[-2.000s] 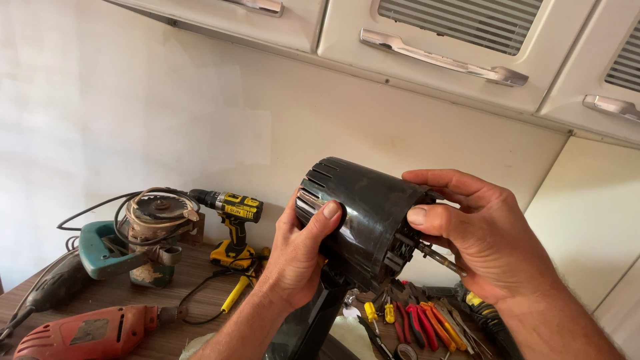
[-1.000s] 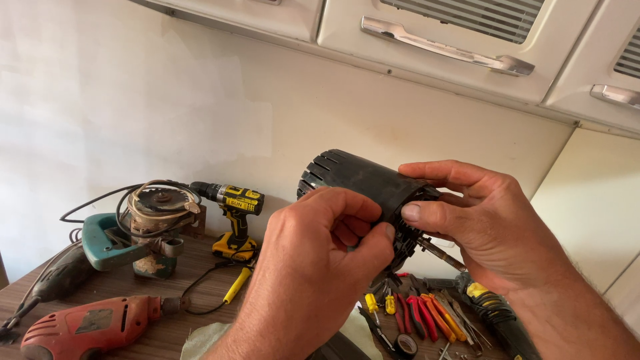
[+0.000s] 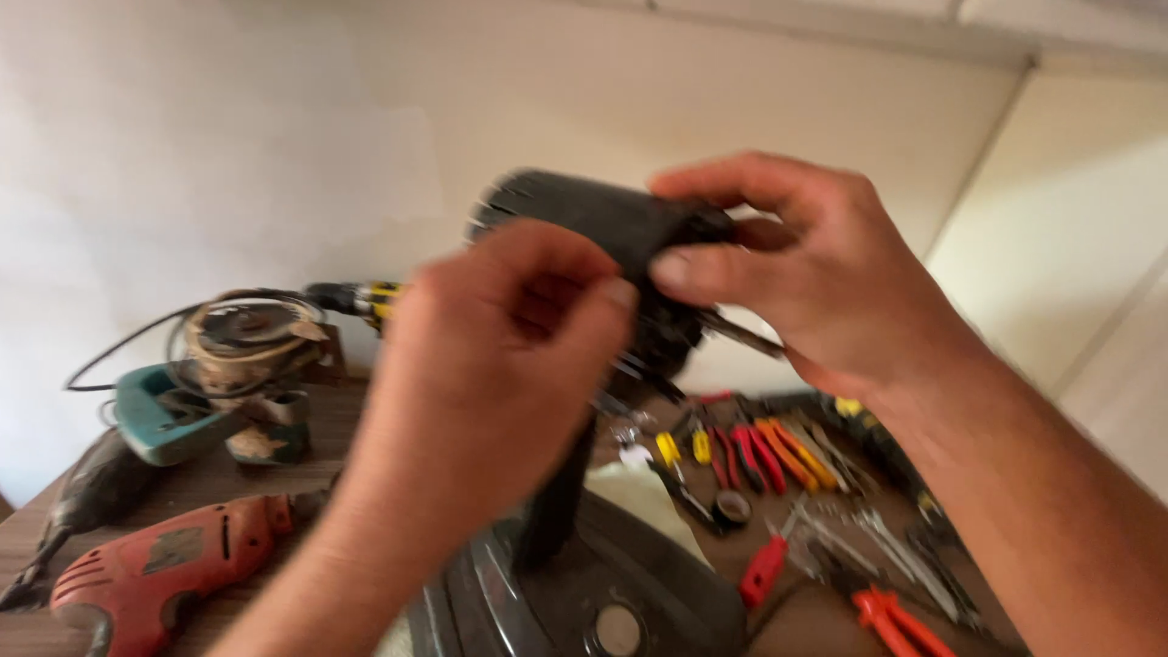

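A black plastic motor housing of what looks like a fan (image 3: 584,214), with vent slots at its far left end, sits tilted atop a dark stand and base (image 3: 630,575). My right hand (image 3: 785,246) grips the housing's open right end between thumb and fingers. A thin metal shaft (image 3: 744,333) sticks out there, below that thumb. My left hand (image 3: 511,338) is in front of the housing, thumb and forefinger close together near its lower edge; blur hides whether anything is between them.
At left on the wooden table lie a red power drill (image 3: 173,566), a teal circular saw (image 3: 173,420) and a yellow-black cordless drill (image 3: 379,301). Right of the base are several pliers (image 3: 771,452), a roll of tape (image 3: 732,506), a red-handled screwdriver (image 3: 764,570) and wrenches (image 3: 912,557).
My left hand held the housing's side two seconds ago and has since moved in front of its lower edge. My right hand keeps its hold on the right end. The view has tipped downward.
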